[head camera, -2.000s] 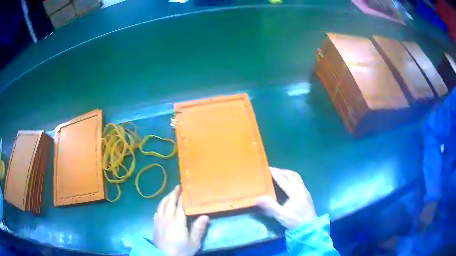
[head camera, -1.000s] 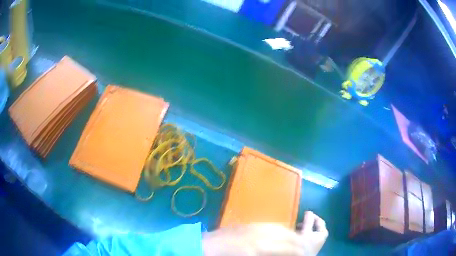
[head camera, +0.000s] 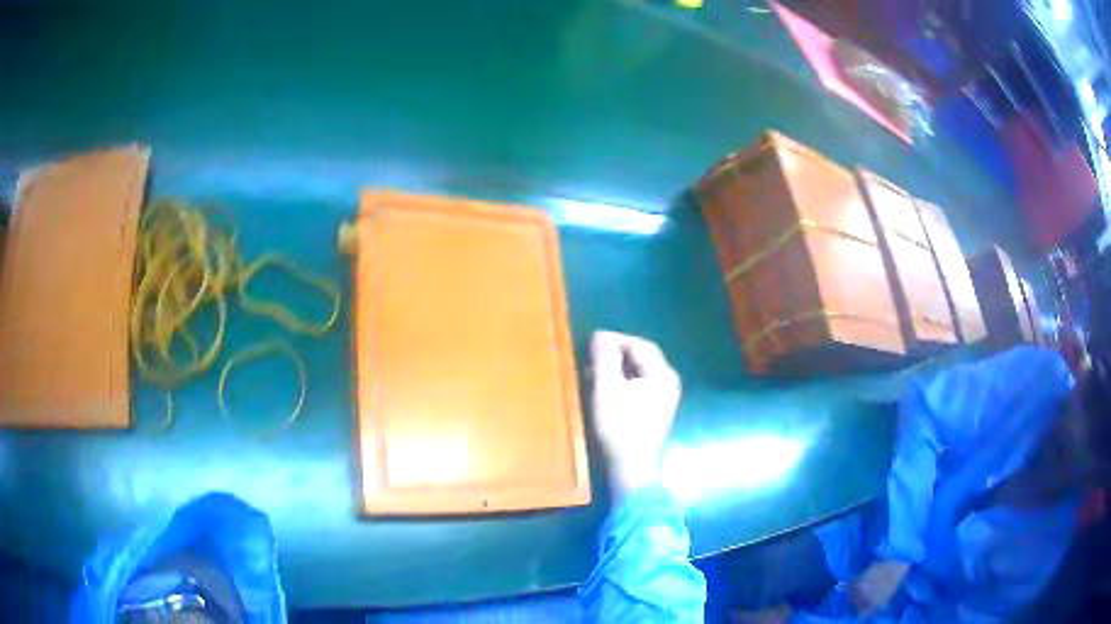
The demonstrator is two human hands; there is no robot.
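An orange tray (head camera: 469, 366) with a raised rim lies on the green bench in front of me. A small pale piece shows at its upper left corner. My right hand (head camera: 636, 396) is beside the tray's right edge, its fingers curled, with nothing visible in it. My left hand is not in view. Yellow rubber bands (head camera: 183, 293) lie in a tangled pile left of the tray, with a single round band (head camera: 262, 388) nearer to me. Another orange tray (head camera: 71, 293) lies at the far left, cut off by the picture's edge.
Banded orange tray bundles (head camera: 841, 244) stand in a row at the right. A person in a blue smock (head camera: 975, 451) is at the lower right. A pink sheet (head camera: 841, 67) lies at the far right. Blue cloth with a dark item (head camera: 183, 549) shows at the lower left.
The view has swung back towards the right from its turn to the left. Both hands held the tray's near corners earlier; now my right hand is off it and my left hand is out of view.
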